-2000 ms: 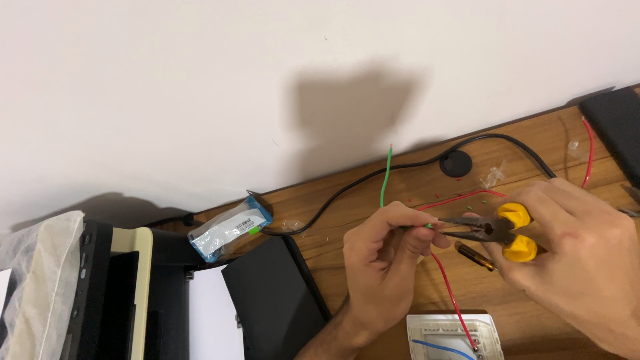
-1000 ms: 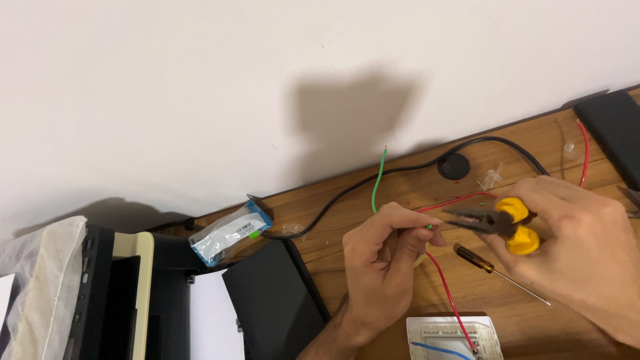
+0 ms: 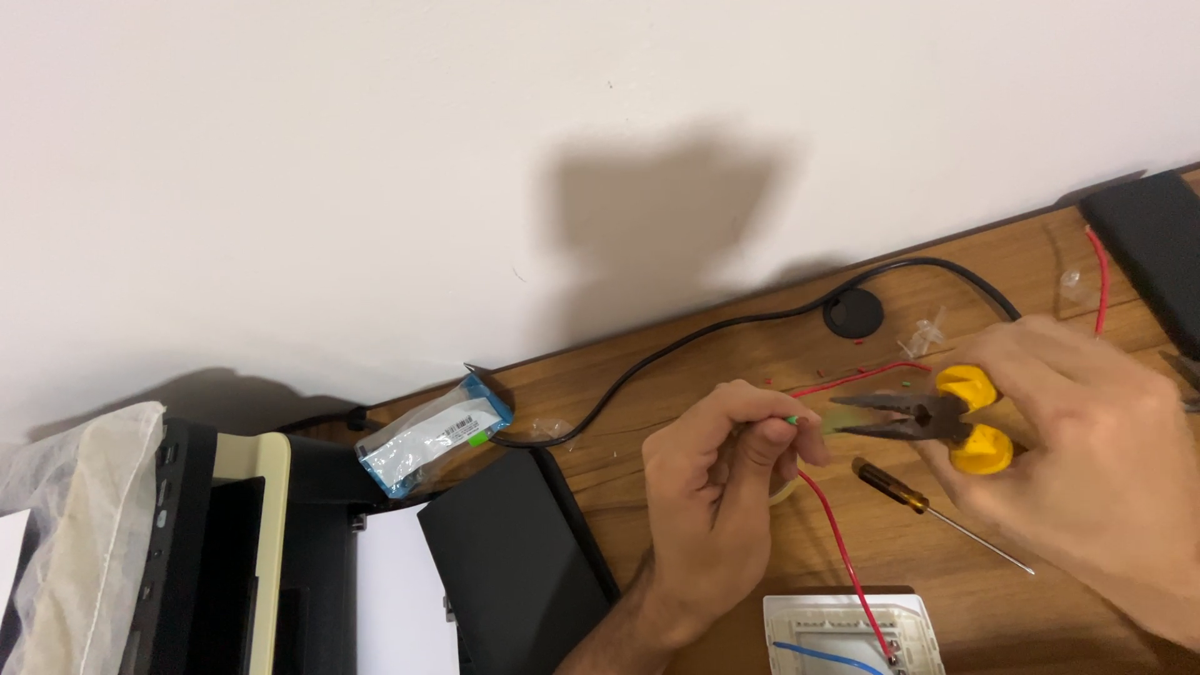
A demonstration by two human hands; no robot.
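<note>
My left hand (image 3: 731, 497) pinches a green wire (image 3: 793, 420), whose short end shows between thumb and forefinger; the rest is hidden by the hand. To its right, my right hand (image 3: 1078, 441) grips long-nose pliers with yellow handles (image 3: 923, 417). Their jaws are apart, pointing at the wire end without touching it, and a blurred green streak lies between. A red wire (image 3: 839, 525) runs from near my left hand down to a white plastic electrical plate (image 3: 778, 628), where a blue wire (image 3: 825, 653) also lies. A screwdriver with an amber handle (image 3: 891, 483) rests below the pliers.
A black cable (image 3: 712, 328) crosses the wooden desk past a round black grommet (image 3: 853, 313). A plastic packet (image 3: 436, 436) lies near a black printer (image 3: 319, 553). Another red wire (image 3: 1101, 281) and a black object (image 3: 1144, 253) are at right. Small plastic scraps (image 3: 923, 336) lie near the pliers.
The pliers were at the green wire's end two seconds ago; now they are apart from it, with open jaws. The green wire's long upright part no longer shows above my left hand.
</note>
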